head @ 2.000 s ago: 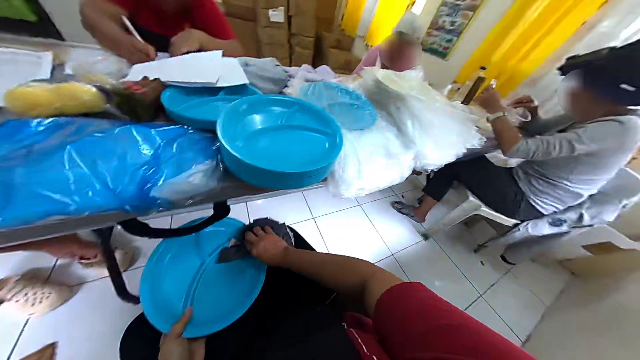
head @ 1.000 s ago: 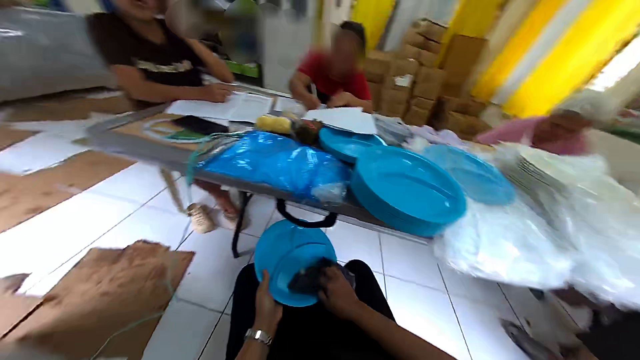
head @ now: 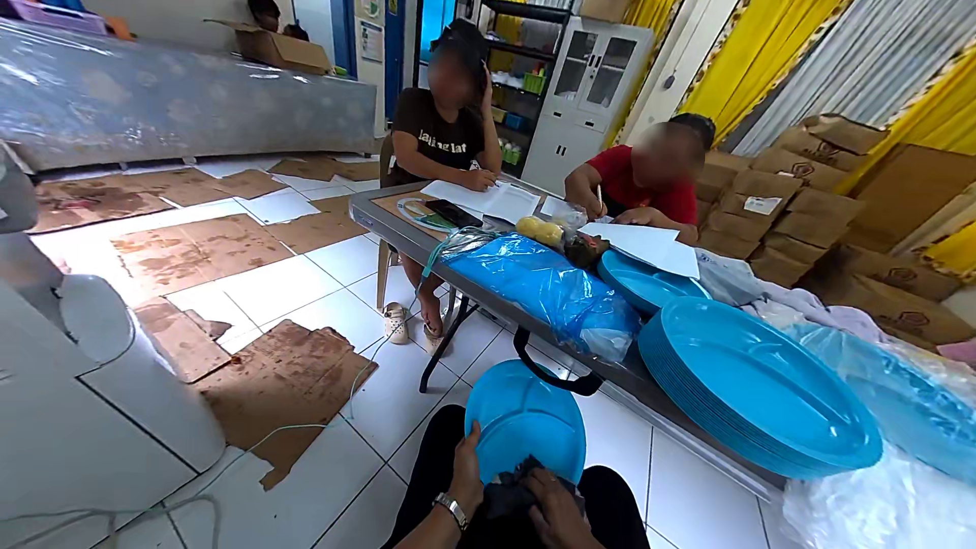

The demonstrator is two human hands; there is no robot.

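Observation:
A blue divided plate [head: 526, 412] is held over my lap. My left hand [head: 465, 465], with a metal watch on its wrist, grips the plate's left edge. My right hand [head: 553, 499] presses a dark cloth [head: 509, 492] on the plate's near part; its fingertips are partly hidden in the cloth. On the table to the right stands a tall stack of blue divided plates [head: 762, 381]. Behind it another blue plate [head: 648, 282] lies partly under papers. A blue bundle in clear plastic [head: 541, 286] lies left of the stack.
The folding table's edge [head: 488, 305] and a black strap [head: 553, 377] are just beyond the plate. Two people write at the table's far side. Clear plastic bags [head: 884, 496] lie at right. Flattened cardboard [head: 290, 389] and a thin cord cover some floor tiles at left.
The view has swung far to the left. My left hand has shifted from the plate's near edge to its left side. The cloth now lies on the plate's near part.

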